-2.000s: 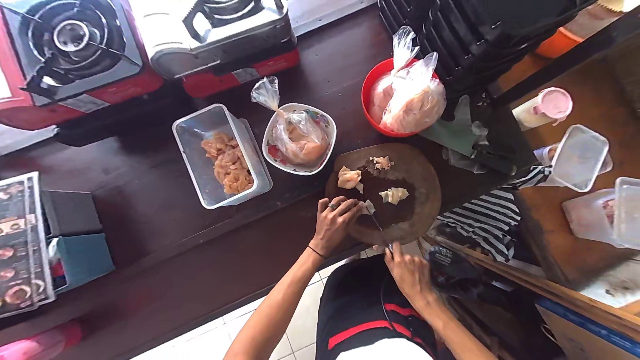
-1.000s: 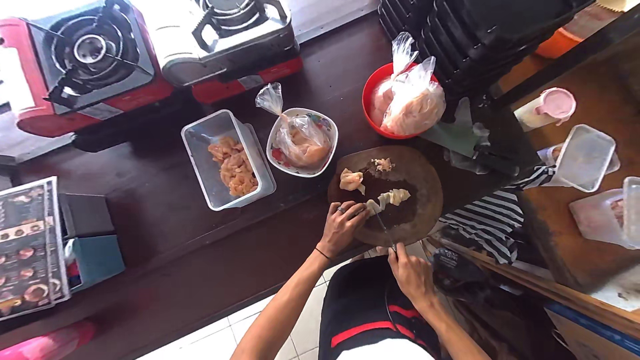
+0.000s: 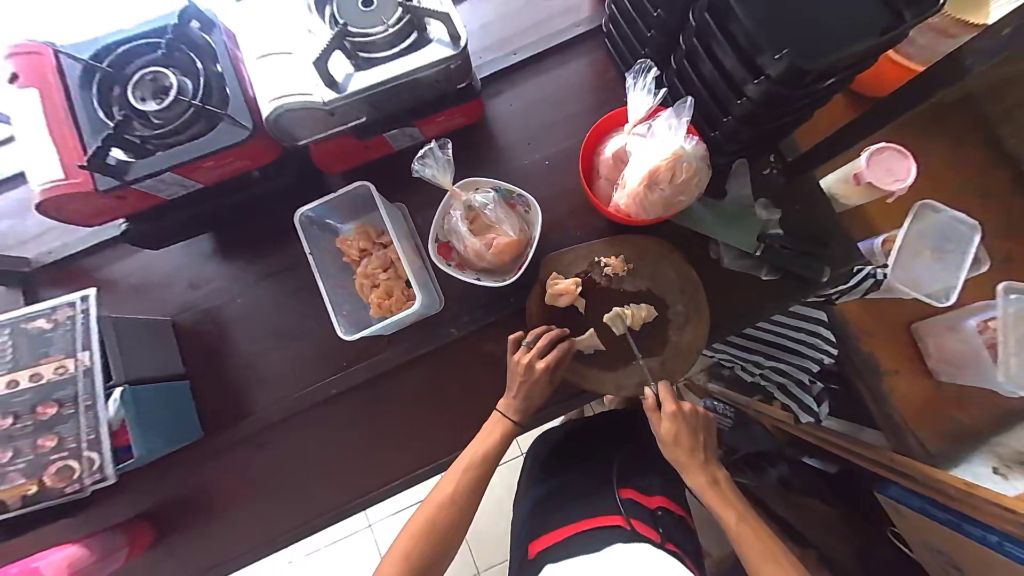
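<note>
On a round wooden chopping board (image 3: pixel 680 320) my right hand (image 3: pixel 684 432) grips a thin knife (image 3: pixel 638 356), its tip touching the sliced raw meat (image 3: pixel 630 317). The fingertips of my left hand (image 3: pixel 538 368) press on another pale piece of meat (image 3: pixel 590 342) at the board's left edge. Farther back on the board lie a folded meat piece (image 3: pixel 564 291) and small scraps (image 3: pixel 614 266). Cut meat (image 3: pixel 376 272) fills part of a clear plastic box (image 3: pixel 326 272). Bagged meat sits in a patterned white bowl (image 3: pixel 524 268), and more bags are in a red bowl (image 3: pixel 590 160).
A wide cleaver blade (image 3: pixel 724 222) lies behind the board. Portable gas stoves (image 3: pixel 152 128) stand at the back left, stacked black trays (image 3: pixel 744 80) at the back right. A striped cloth (image 3: pixel 780 352) hangs beside the table, near plastic containers (image 3: pixel 936 252) and a pink-lidded jug (image 3: pixel 856 180).
The knife has moved away from my left fingers to the sliced meat, leaving a gap between those slices and the piece under my left hand.
</note>
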